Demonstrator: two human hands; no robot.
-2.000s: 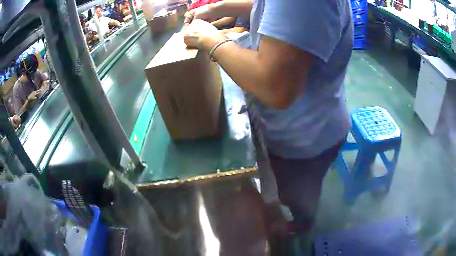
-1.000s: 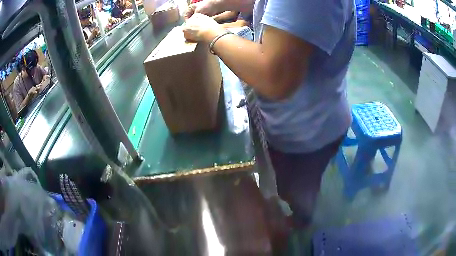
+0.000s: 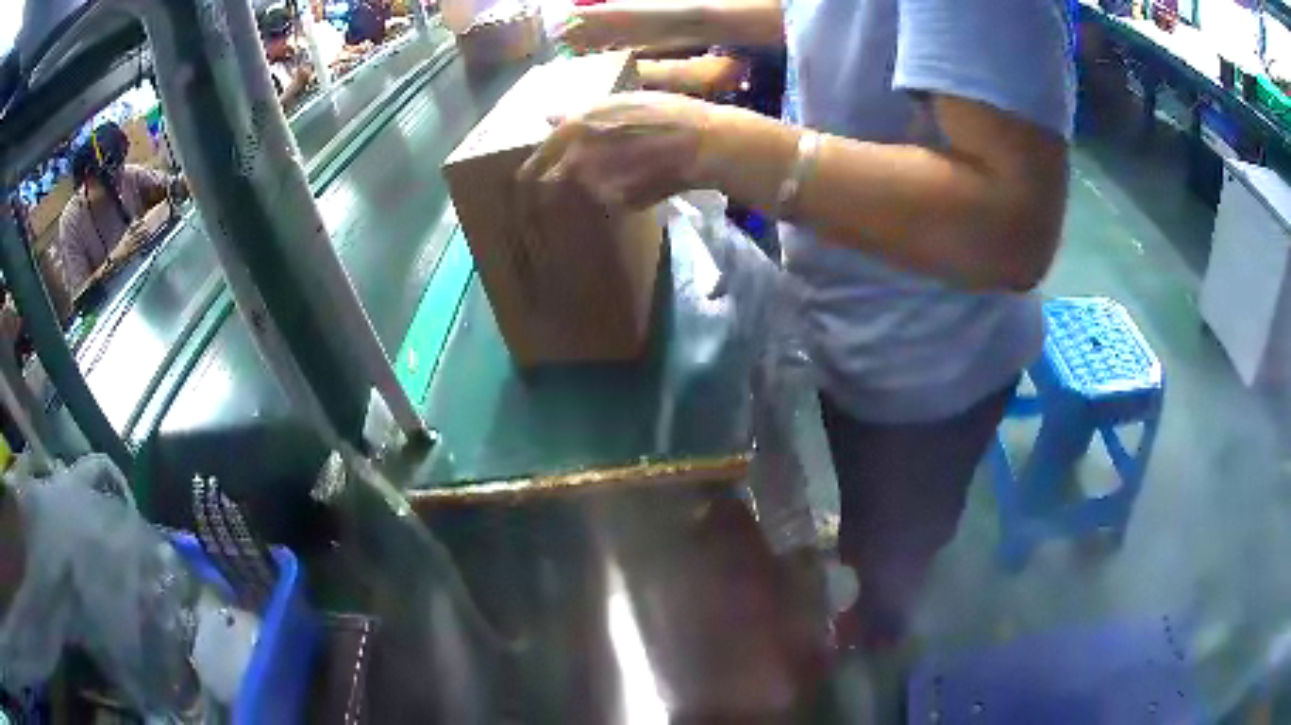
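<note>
A closed brown carton (image 3: 559, 269) stands upright on the dark green belt table (image 3: 496, 432), a little back from its worn yellowish end edge. A coworker in a light blue shirt stands at its right side, one hand at the carton's near top edge and the other hand above its far top. Whether a label is in those fingers cannot be told. Neither my left hand nor my right hand is in the picture.
A slanted grey-green post (image 3: 276, 234) rises at the table's left. A blue bin (image 3: 290, 637) with clear plastic bags is at lower left. A blue stool (image 3: 1083, 411) stands behind the coworker. A blue-purple panel (image 3: 1055, 677) lies low at right. Other people sit beyond the line.
The coworker's nearer hand has moved from the carton's top to its near upper edge, and the coworker's body has shifted right. The view has shifted slightly. The carton stays on the table.
</note>
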